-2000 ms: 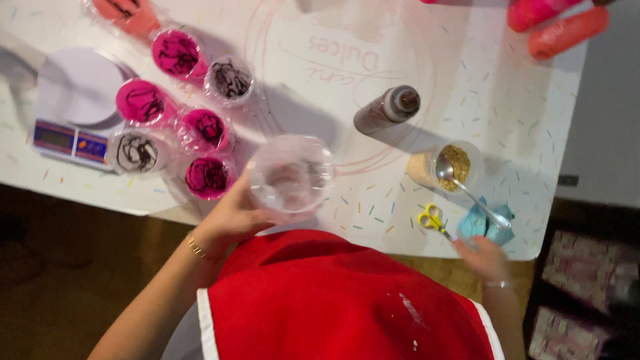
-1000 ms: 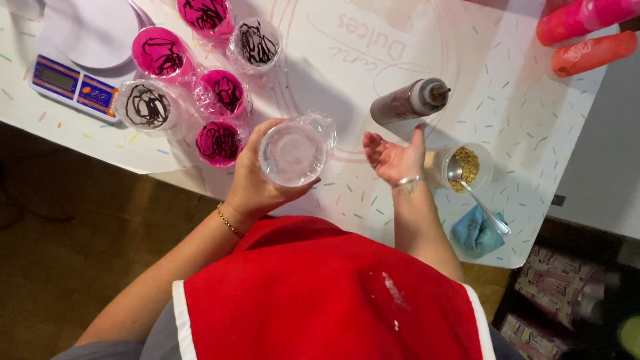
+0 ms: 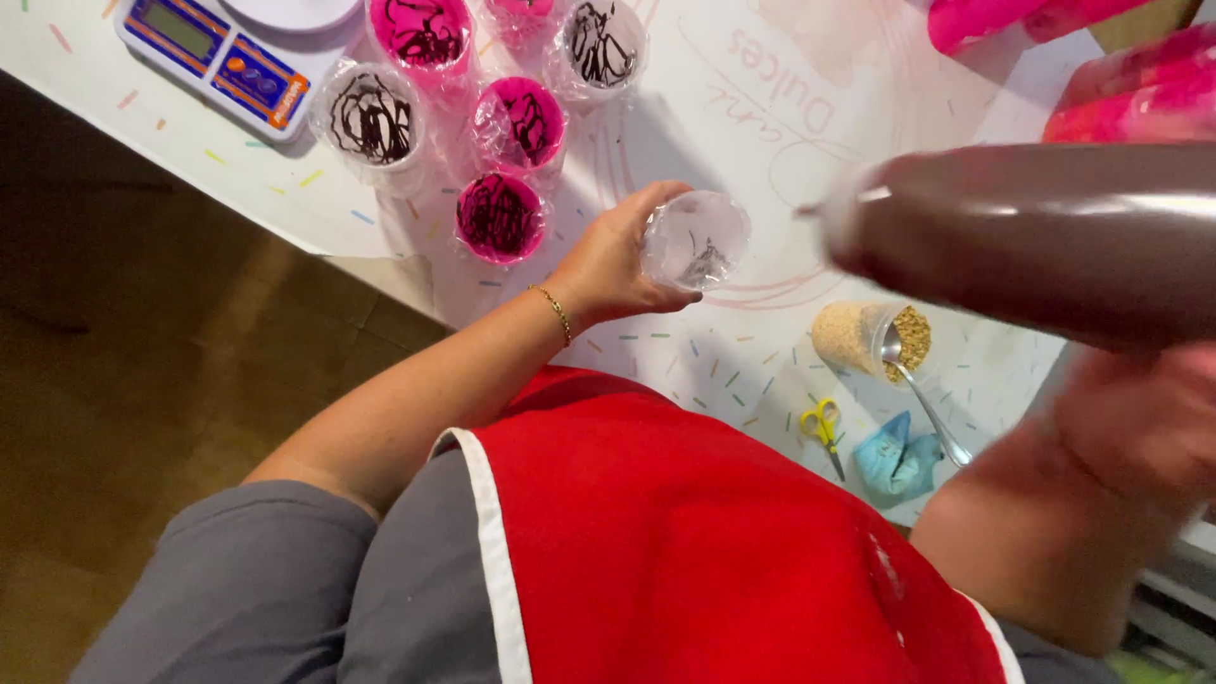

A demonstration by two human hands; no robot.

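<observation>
My left hand [image 3: 622, 256] holds a clear plastic-lined cup [image 3: 696, 240] with a little dark sauce showing inside. On the right, my right hand [image 3: 1135, 418], blurred, grips a squeeze bottle of dark brown sauce [image 3: 1035, 242] raised close to the camera, its nozzle pointing left toward the cup. Left of the held cup stand several lined cups streaked with dark sauce: a white one [image 3: 372, 119], another white one [image 3: 600, 46], and pink ones, among them the nearest pink cup [image 3: 501, 218].
A kitchen scale [image 3: 228, 57] sits at the upper left. Below the bottle are a tub of chopped nuts [image 3: 850, 334] with a metal spoon [image 3: 936, 418], yellow scissors [image 3: 825, 427] and a blue cloth [image 3: 893, 458]. Pink bottles [image 3: 997, 19] lie at the upper right.
My right hand, empty beside the standing sauce bottle one second ago, now holds that bottle up high at the right. Dark streaks now show in the cup in my left hand.
</observation>
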